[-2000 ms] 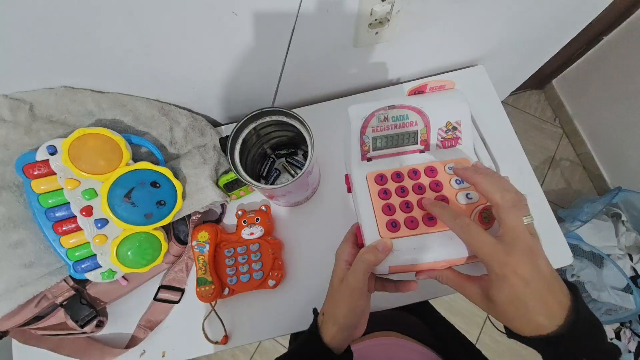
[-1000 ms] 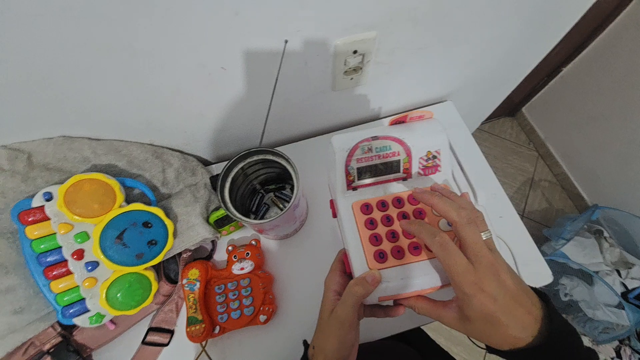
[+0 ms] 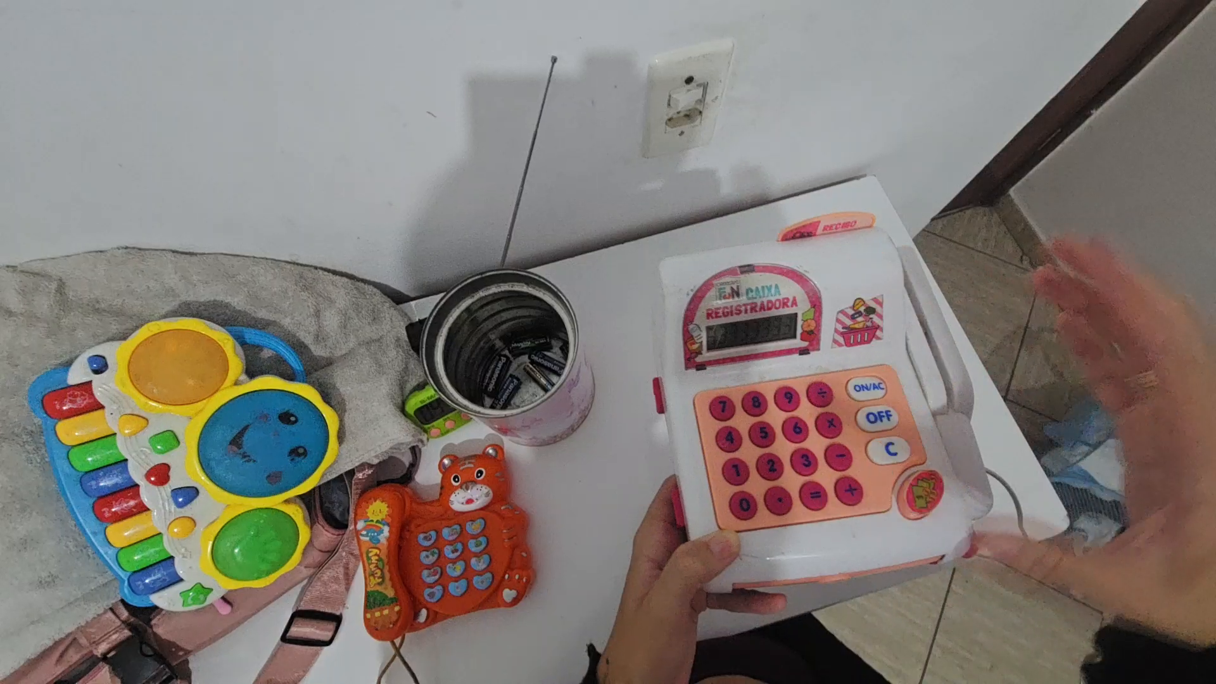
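A white and pink toy cash register lies tilted over the right part of the white table, keypad facing up. My left hand grips its lower left corner, thumb on top and fingers beneath. Blurred at the right edge, my right hand is raised with its fingers spread, its thumb tip at the register's lower right corner. Left of the register are an orange tiger toy phone and a metal can with several batteries inside. Farther left lies a colourful toy piano.
A grey cloth and a pink strap with a buckle lie at the left. A small green gadget touches the can's side. The wall with a socket rises behind the table. A bluish bag stands on the floor at right.
My right hand has left the keypad and moved to the right, its fingers now spread. The left hand still holds the register's lower left corner.
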